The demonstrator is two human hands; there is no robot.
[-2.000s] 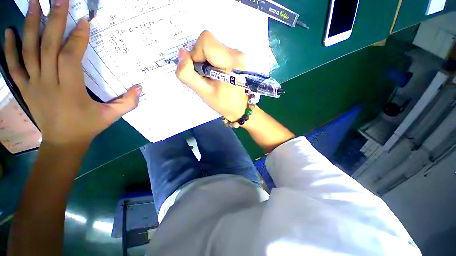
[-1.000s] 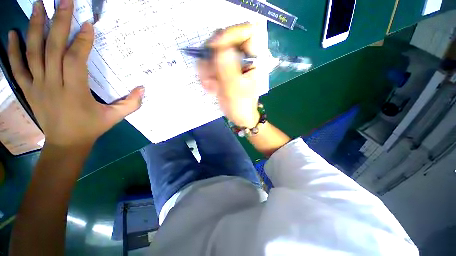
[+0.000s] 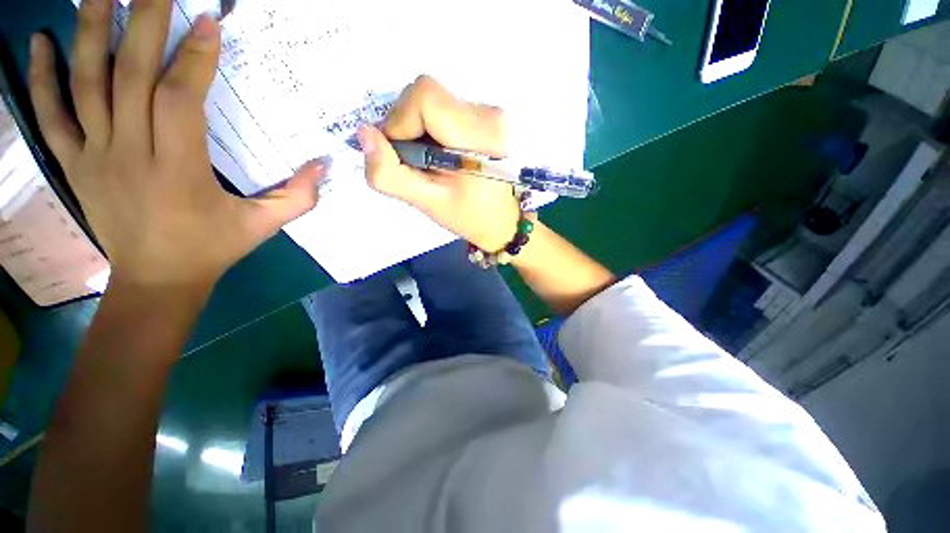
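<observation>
A white printed inspection record sheet [image 3: 365,234] with tables and handwriting lies on the green bench, with more sheets under its left side. My right hand [image 3: 448,167] grips a pen [image 3: 479,167] with a dark grip and clear barrel, its tip at the handwriting on the sheet. My left hand [image 3: 172,177] lies spread, palm down, at the left side of the papers, its thumb on the sheet. The fingertips reach the top edge of the picture. It holds nothing.
A white phone with a dark screen [image 3: 735,36] lies at the upper right, with part of a caliper [image 3: 625,15] left of it. A phone with a lit pinkish screen [image 3: 47,245] is at the far left. A blue slatted surface [image 3: 688,273] is beyond the bench's near edge.
My right hand moved right and away from the writing, blurred, then came back to it with the pen. The view shifted slightly, so bench items sit further right. My left hand stays spread by the papers.
</observation>
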